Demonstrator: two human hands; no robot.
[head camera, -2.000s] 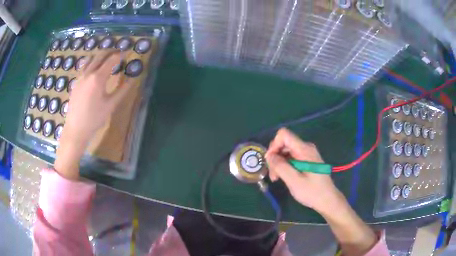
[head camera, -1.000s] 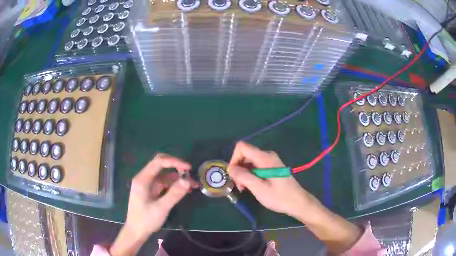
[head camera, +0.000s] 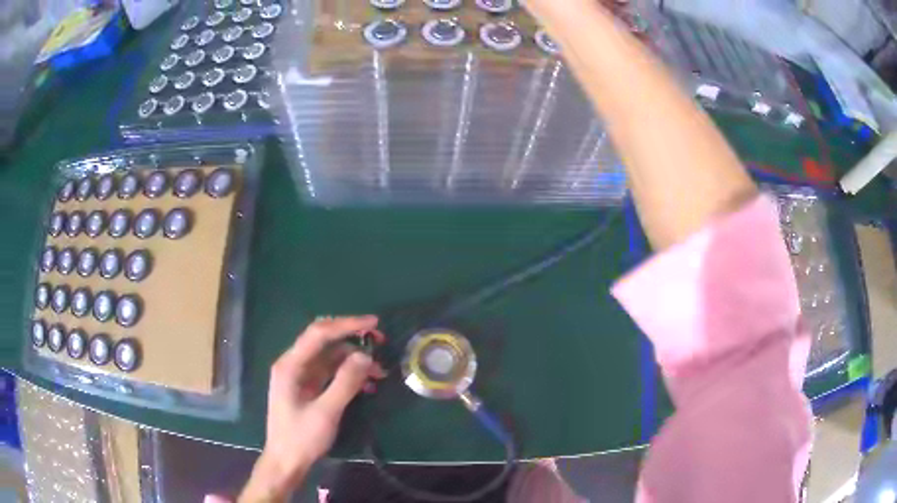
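My left hand (head camera: 320, 388) is left of the round brass-and-silver test fixture (head camera: 439, 363), apart from it. Its thumb and index finger pinch a small dark part (head camera: 366, 344), mostly hidden by the fingers. The fixture lies on the green mat and shows a yellowish ring and a pale centre, with no white-ringed disc visible on it. My right forearm (head camera: 679, 147) reaches up over the tray stack, and the hand is cut off by the top edge. The green probe is not visible.
The left blister tray (head camera: 224, 295) holds rows of dark-rimmed discs. The clear tray stack (head camera: 413, 138) stands behind the fixture, with ringed discs on top. Another disc tray (head camera: 148, 128) is at the back left. My sleeve covers much of the right tray (head camera: 836, 285). A cable (head camera: 511, 442) loops from the fixture.
My right hand has left the fixture and gone up out of the picture. The green probe, its red wire and the ringed disc on the fixture no longer show. My left hand still pinches the part.
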